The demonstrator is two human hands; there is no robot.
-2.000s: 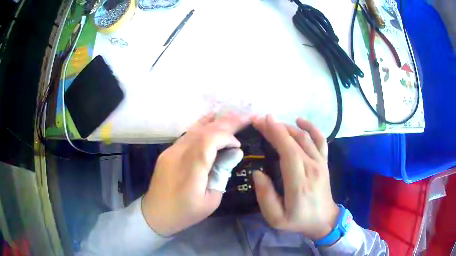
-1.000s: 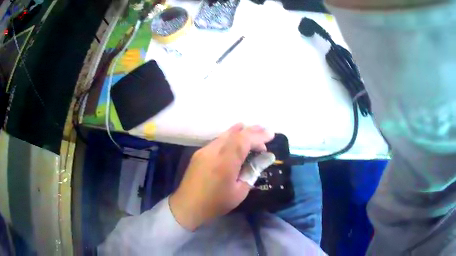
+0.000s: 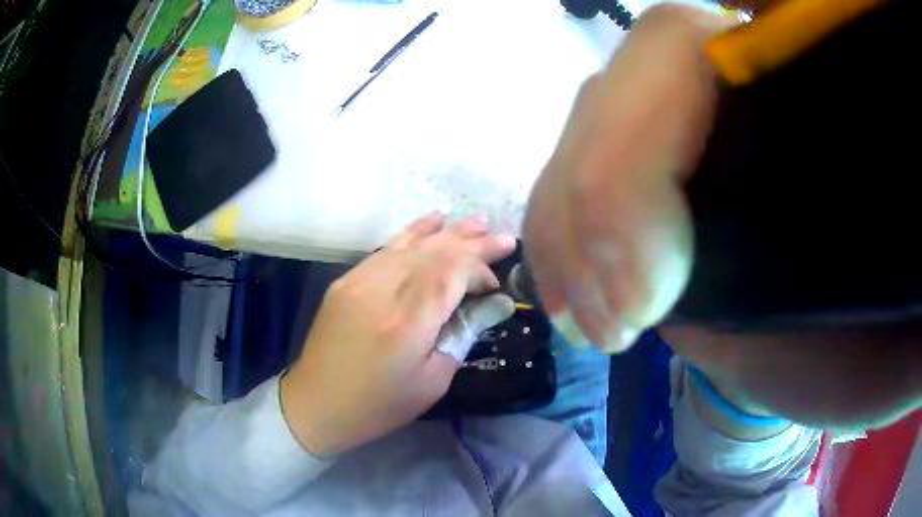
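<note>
The black housing base (image 3: 521, 379) lies on the lap at the bench edge, with small bright metal parts and a bit of yellow wire showing inside. My left hand (image 3: 404, 323), its thumb wrapped in white tape, holds the housing from its left and top side. My right hand (image 3: 617, 192), large and blurred, is closed around the electric screwdriver (image 3: 809, 192), a big black body with an orange-yellow stripe that fills the right of the view. Its nose is over the upper right of the housing, beside my left fingertips. The bit's contact point is hidden.
On the white bench lie a flat black cover (image 3: 210, 151) at left, a thin dark stick (image 3: 389, 61), and a round yellow-rimmed screw tray (image 3: 275, 10) at the top edge. Part of a black cord (image 3: 598, 10) shows at the top. A red bin (image 3: 869, 470) is at lower right.
My right hand left the housing, passed out to the right, and has come back holding the electric screwdriver over it. My left hand has stayed on the housing.
</note>
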